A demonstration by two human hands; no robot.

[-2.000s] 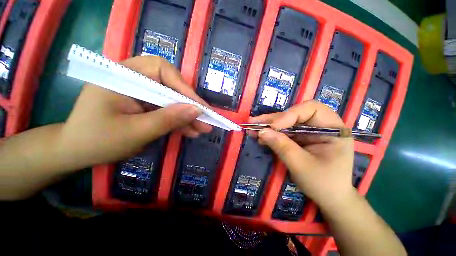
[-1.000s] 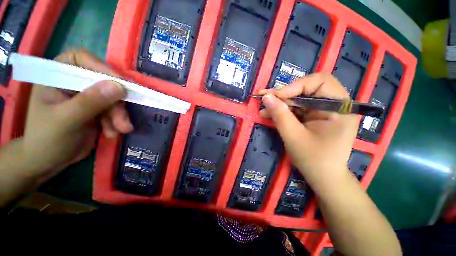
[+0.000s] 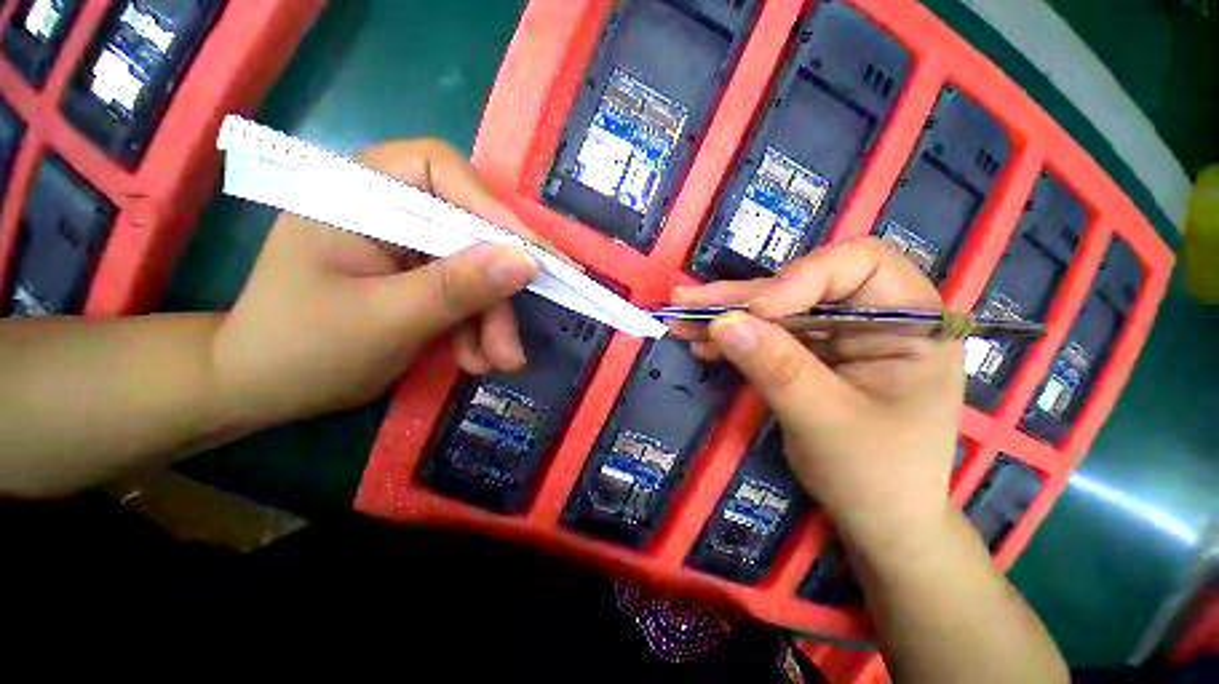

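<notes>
My left hand (image 3: 388, 287) pinches a white label strip (image 3: 354, 207) between thumb and fingers; the strip slants down to the right. My right hand (image 3: 856, 361) holds thin dark tweezers (image 3: 869, 322) with a gold-brown band, nearly level. The tweezer tips meet the strip's right end; whether a label is between them is too small to tell. Both hands are above a red foam tray (image 3: 575, 461) of open-backed dark phones (image 3: 805, 147). The phones show silver card holders (image 3: 769, 221) and blue board. The hands hide parts of the middle phones.
A second red tray (image 3: 141, 221) with phones is at the left on the green bench top (image 3: 388, 80). A pale strip (image 3: 1083, 94) runs along the far side. Something yellow (image 3: 1207, 227) is at the right edge. The wearer's dark clothing shows at the bottom.
The tweezers have gone from over the tray back to the strip's end. My left hand has moved right with the strip. The tray appears further right in view, and more of the left tray shows.
</notes>
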